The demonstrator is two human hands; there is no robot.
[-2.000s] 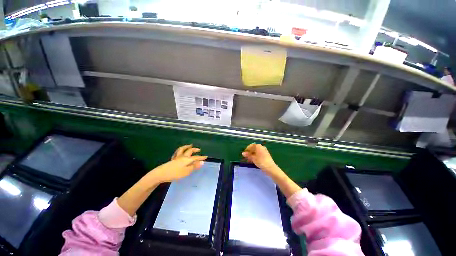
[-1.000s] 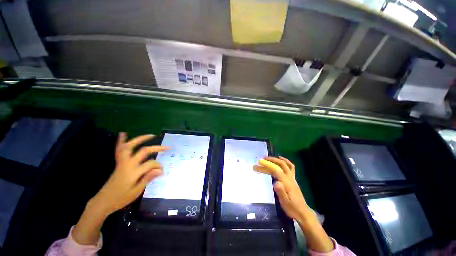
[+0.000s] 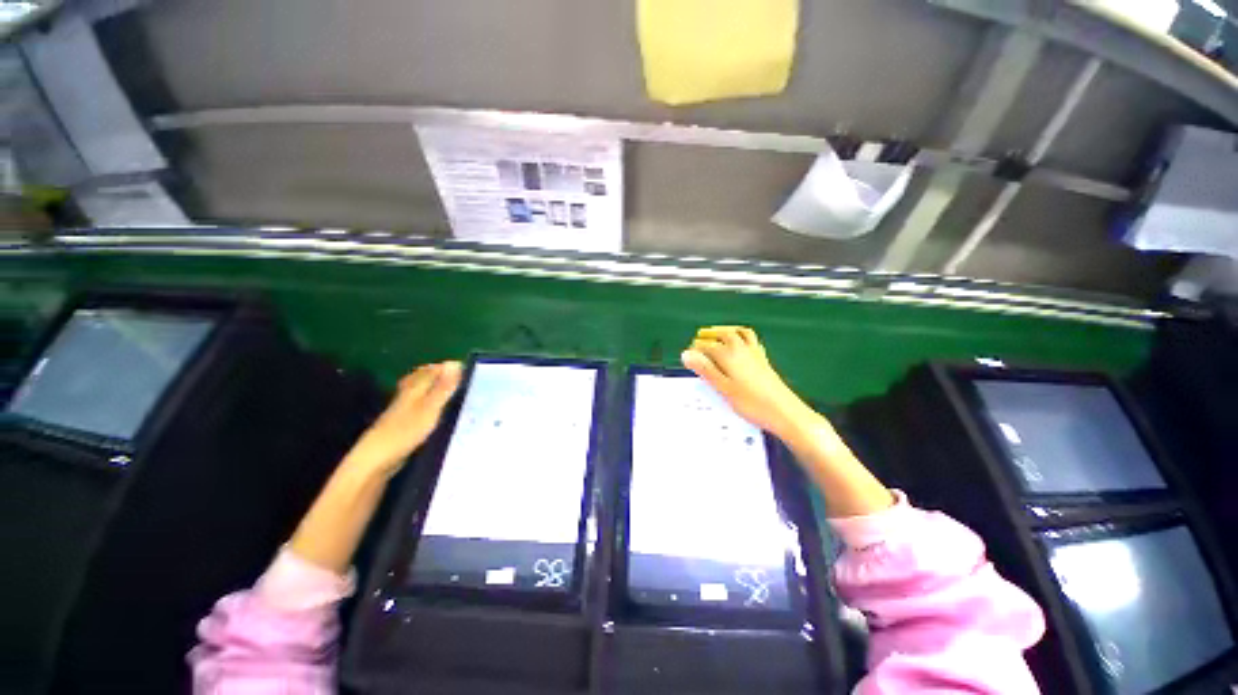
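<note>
Two tablets with lit white screens lie side by side in a black foam tray (image 3: 469,649), the left tablet (image 3: 513,468) and the right tablet (image 3: 709,489). Both show small icons and large digit-like marks at the bottom. My left hand (image 3: 418,410) is at the upper left edge of the left tablet, fingers together; whether it grips the edge is not clear. My right hand (image 3: 733,367) is at the top edge of the right tablet, fingers curled, with yellow on the fingertips. Anything between its fingers is too small to tell.
More trays with tablets stand at the left (image 3: 111,373) and right (image 3: 1073,437) on the green bench (image 3: 367,310). Ahead is a grey rack with an instruction sheet (image 3: 530,188), yellow paper (image 3: 720,48), a white pouch (image 3: 845,197) and hanging papers at the right (image 3: 1192,197).
Since one second ago, my left hand has moved from over the left screen to that tablet's edge. My right hand has moved up from the right screen to its top edge.
</note>
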